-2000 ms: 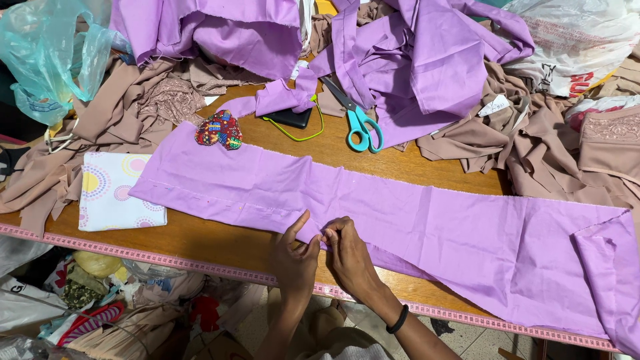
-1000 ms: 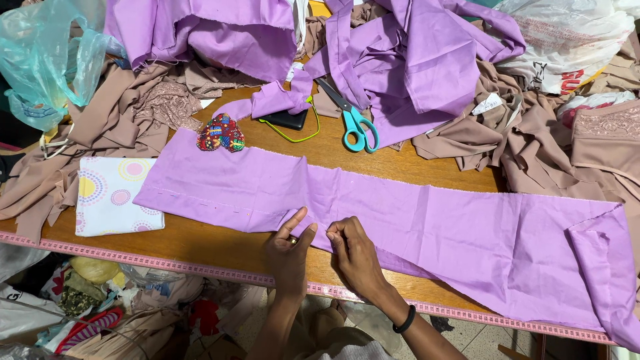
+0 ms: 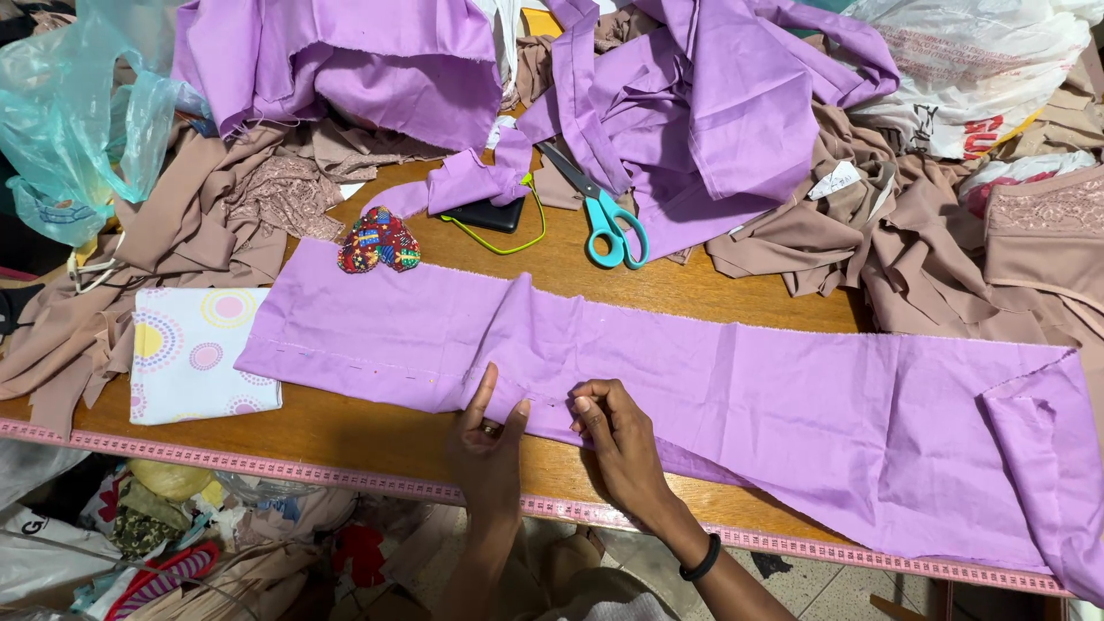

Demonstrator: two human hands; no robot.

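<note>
A long strip of purple fabric [image 3: 802, 388] lies across the wooden table, its lower edge folded up on the left with several pins along the fold. My left hand [image 3: 492, 431], wearing a ring, rests at that lower edge with thumb and index finger apart. Just to its right, my right hand [image 3: 612, 431] pinches at the fold beside a pin; whether its fingertips hold a pin or the cloth is hard to tell. A patterned pincushion [image 3: 378, 243] sits on the strip's upper left edge. Scissors with turquoise handles [image 3: 614, 228] lie beyond the strip.
Folded white cloth with printed circles [image 3: 203, 354] lies at left. A pink measuring tape [image 3: 345, 473] runs along the near table edge. Purple fabric [image 3: 742, 112], brown fabric pieces [image 3: 216, 198], a black phone [image 3: 487, 214] and plastic bags [image 3: 975, 69] fill the far side.
The cloth between my hands has been raised into a crease and its lower edge now lies folded under my right fingers. Both hands stay near the same part of the strip.
</note>
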